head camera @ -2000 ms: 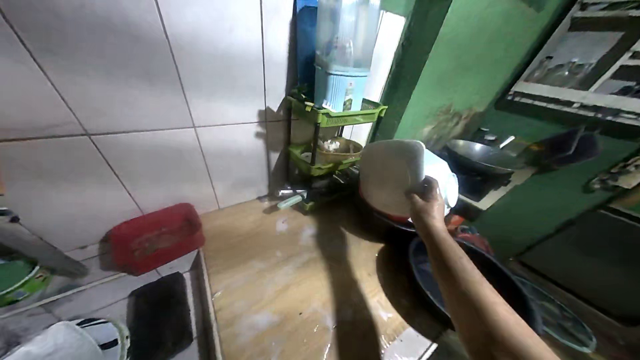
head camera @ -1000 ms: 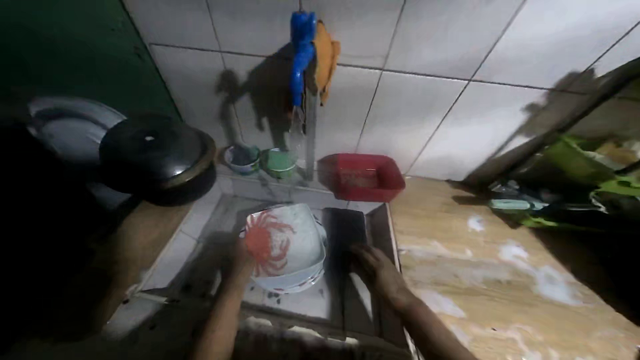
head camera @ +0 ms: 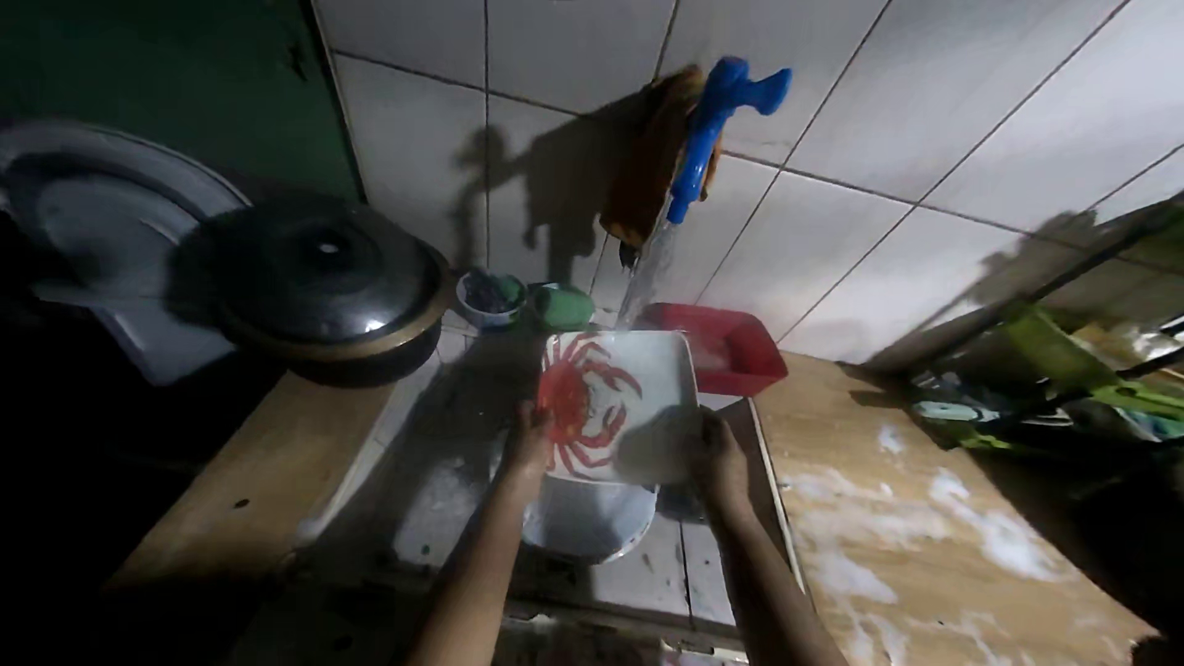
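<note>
A square white plate with a red crab design (head camera: 652, 402) is held between both hands over the tiled sink. My left hand (head camera: 529, 444) grips its left edge, and my right hand (head camera: 717, 458) grips its lower right edge. Water runs from a blue faucet (head camera: 708, 134) onto or just behind the plate's far edge; the exact spot is hard to tell. Beneath the plate, a round white dish (head camera: 592, 527) sits in the sink, partly covered.
A red plastic basin (head camera: 740, 356) stands behind the sink, near a small bowl (head camera: 490, 301) and a green sponge or tub (head camera: 562, 307). A lidded pot (head camera: 324, 277) is at left. Soap suds lie on the wooden counter (head camera: 814, 416) at right, beside a green rack (head camera: 1054, 351).
The crab plate, lying on the dishes in the sink a second ago, is now raised toward the faucet. My right hand, apart from it then, now holds its right side.
</note>
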